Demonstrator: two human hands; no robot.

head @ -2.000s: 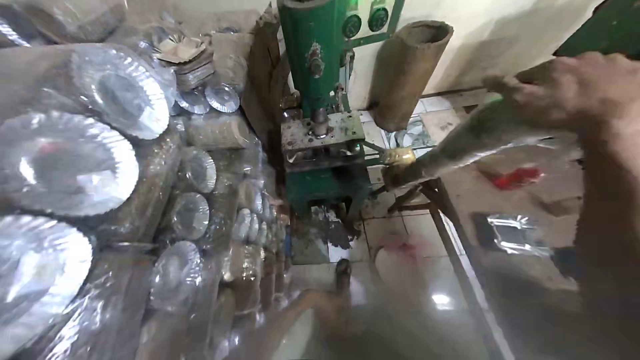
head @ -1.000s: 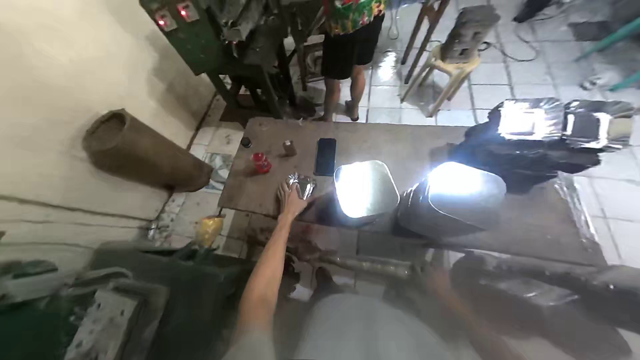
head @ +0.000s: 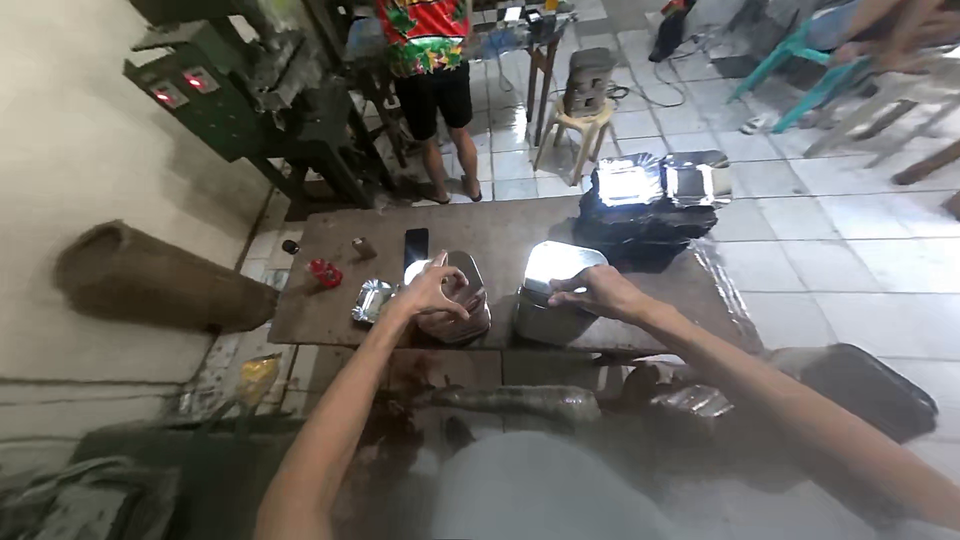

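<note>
On a low brown table (head: 510,221) stand two tall stacks of silver foil sheets with rounded corners. My left hand (head: 435,291) is over the left stack (head: 469,315), thumb and fingers curved apart, with nothing seen between them. At the right stack (head: 551,319), the thumb and fingertips of my right hand (head: 600,292) pinch the near right edge of the shiny top sheet (head: 562,262). Left of my left hand lies a small pressed foil tray (head: 373,301). A black phone (head: 416,246) lies behind the left stack, partly hidden by glare and my hand.
Pressed foil trays (head: 637,180) sit on a black plastic bundle (head: 645,232) at the table's back right. A red object (head: 325,272) lies at left. A brown cylinder (head: 165,277) leans near the wall. A person (head: 431,75) stands beyond, near a green machine (head: 195,82); another sits far right.
The view has swung from the packed foil plates and green press to the table. My left hand has moved from the small foil tray to the left stack; my right hand is now at the right stack.
</note>
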